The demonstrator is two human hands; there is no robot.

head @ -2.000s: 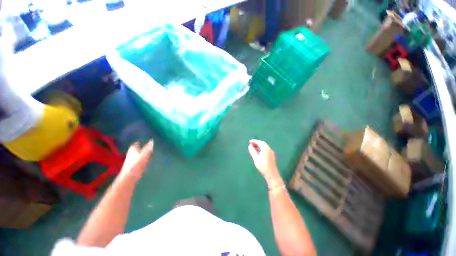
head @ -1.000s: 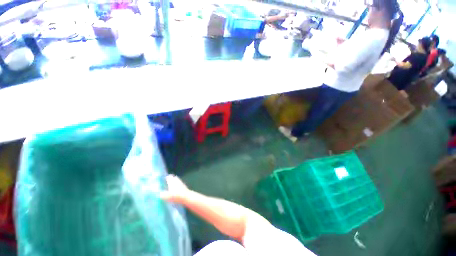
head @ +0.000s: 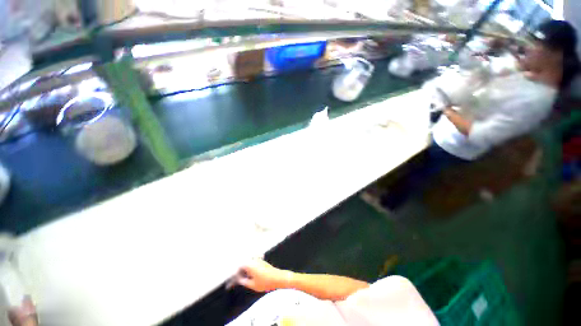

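The long white bench [head: 210,197] crosses the view from lower left to upper right. My right hand [head: 255,276] is at the bench's front edge, fingers loosely bent. It is blurred, and I cannot tell whether it holds anything. My left hand [head: 24,313] is small and cut off at the lower left, beside a blurred whitish thing [head: 9,277] on the bench's left end. I cannot tell whether it grips this thing.
Kettle or jug bodies [head: 105,137] stand on the dark green belt [head: 223,114] behind the bench. A green post [head: 143,118] rises there. A small whitish film piece [head: 320,118] lies near the back edge. Another worker [head: 503,108] is at the far right; a green crate [head: 478,296] is lower right.
The view has turned and moved toward the bench and belt. The lined bin has left the view. My right hand is away from its liner and at the bench edge; my left hand has come into view.
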